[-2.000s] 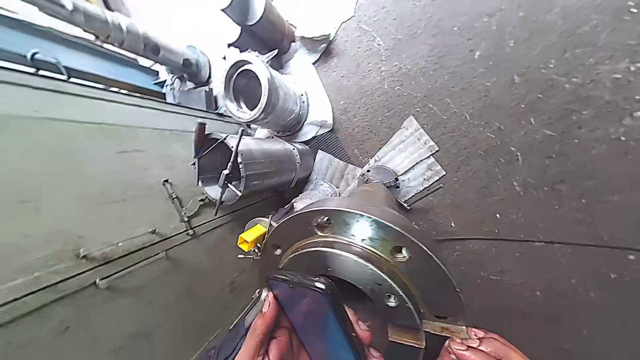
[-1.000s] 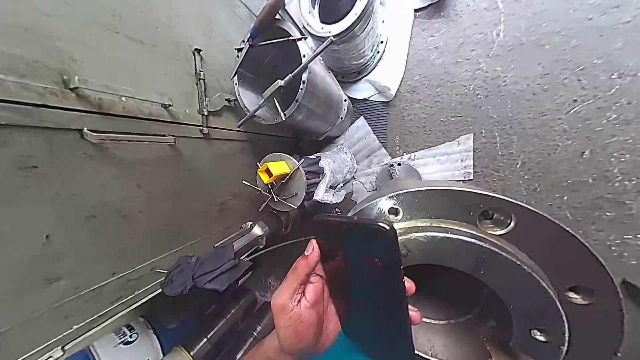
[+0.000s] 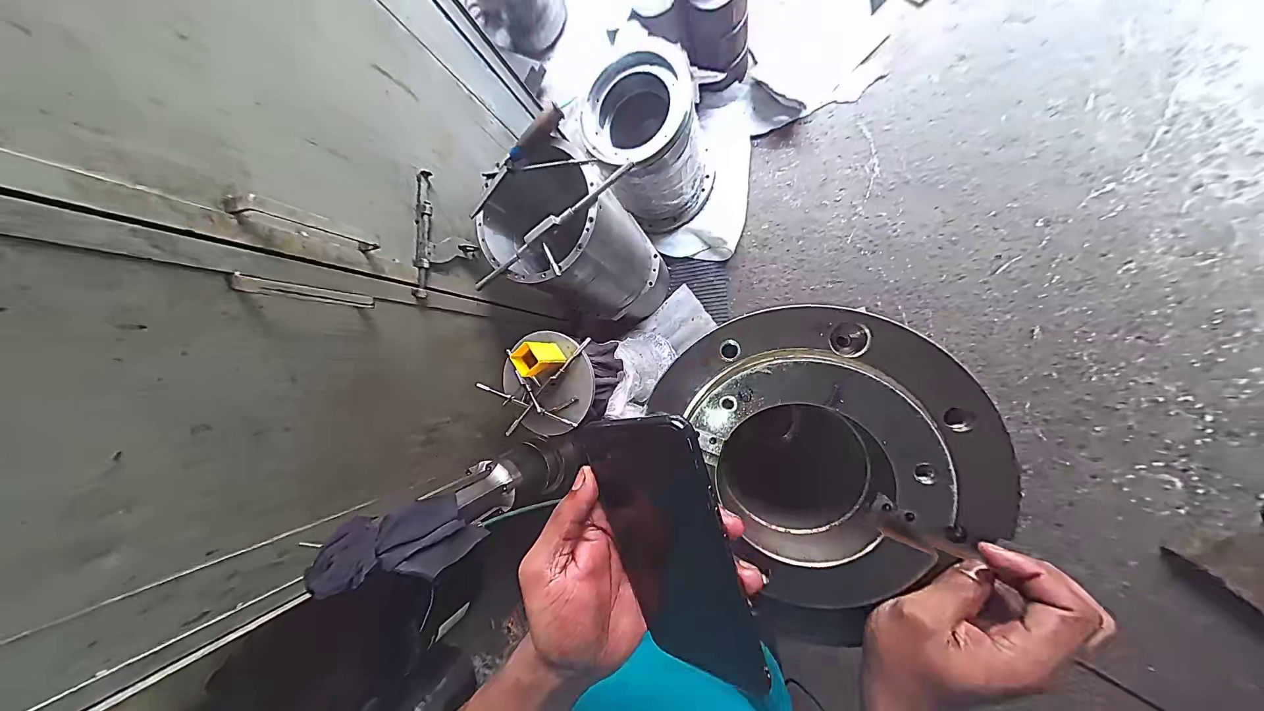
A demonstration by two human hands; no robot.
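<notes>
A black smartphone with a dark screen [image 3: 681, 553] rests in my left hand [image 3: 583, 583], thumb along its left edge and fingertips at its right. Right of it stands a round steel flange [image 3: 987, 454] with bolt holes and a wide central bore; the phone overlaps its left part. At the flange's lower right edge, my right hand [image 3: 987, 622] is closed with thumb and forefinger on the end of a thin flat metal strip [image 3: 908, 538], which reaches inward over the flange face. The folded fingers hide the strip's outer end.
A metal cabinet or wall with handles [image 3: 296, 222] runs along the left. Ahead stand a steel cylinder with a bar across it [image 3: 602, 267] and a wrapped flanged cylinder [image 3: 681, 188]. A yellow block [image 3: 538, 358] sits on a round plate beside dark cloth [image 3: 395, 543].
The view has shifted a lot. The phone stays in my left hand. My right hand, mostly out of sight one second ago, shows again at the flange's edge.
</notes>
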